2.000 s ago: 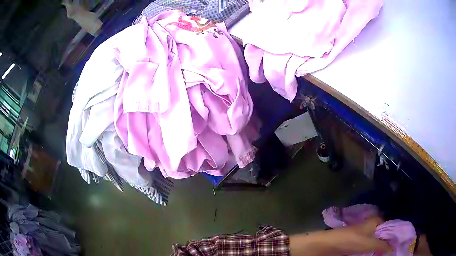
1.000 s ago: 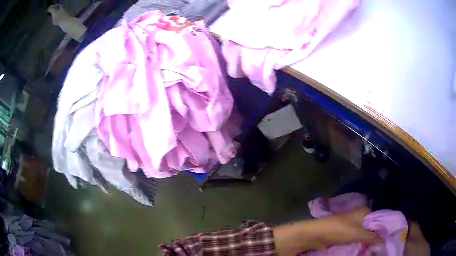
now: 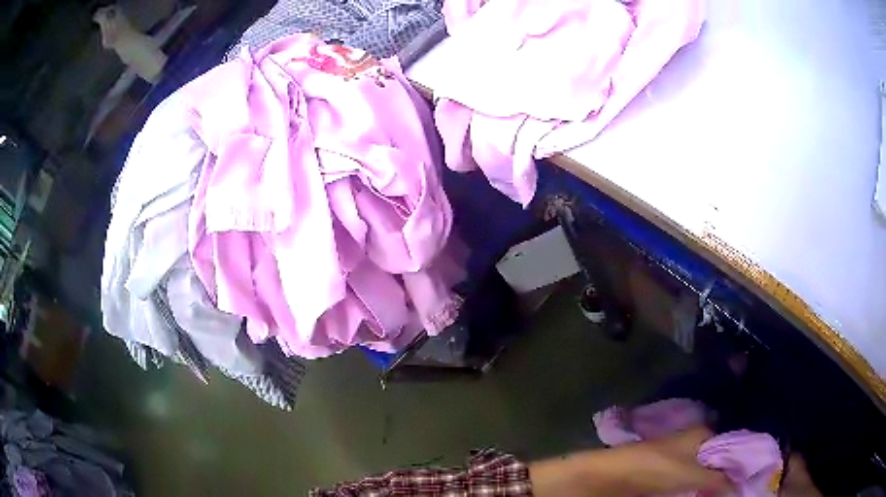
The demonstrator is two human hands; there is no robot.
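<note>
A pink garment (image 3: 743,460) lies bunched at the bottom right, below the table edge; another part of it shows beyond my forearm. My left hand (image 3: 695,464) reaches in from a checked sleeve and rests against the pink cloth. Its fingers are blurred and partly covered by the cloth, so its grip is unclear. My right hand (image 3: 799,480) shows only as a small blurred patch at the bottom edge, beside the cloth. No needle, thread or snips can be made out.
A pile of pink garments (image 3: 291,194) over pale grey cloth (image 3: 146,233) stands at the left. More pink cloth (image 3: 544,73) hangs over the edge of the curved white table (image 3: 767,146). A yellow measuring strip (image 3: 767,281) runs along that edge. A white card (image 3: 537,262) is under the table.
The view has shifted, so the pile and table sit further left than two seconds ago. My left forearm and the pink garment are slightly lower than one second ago.
</note>
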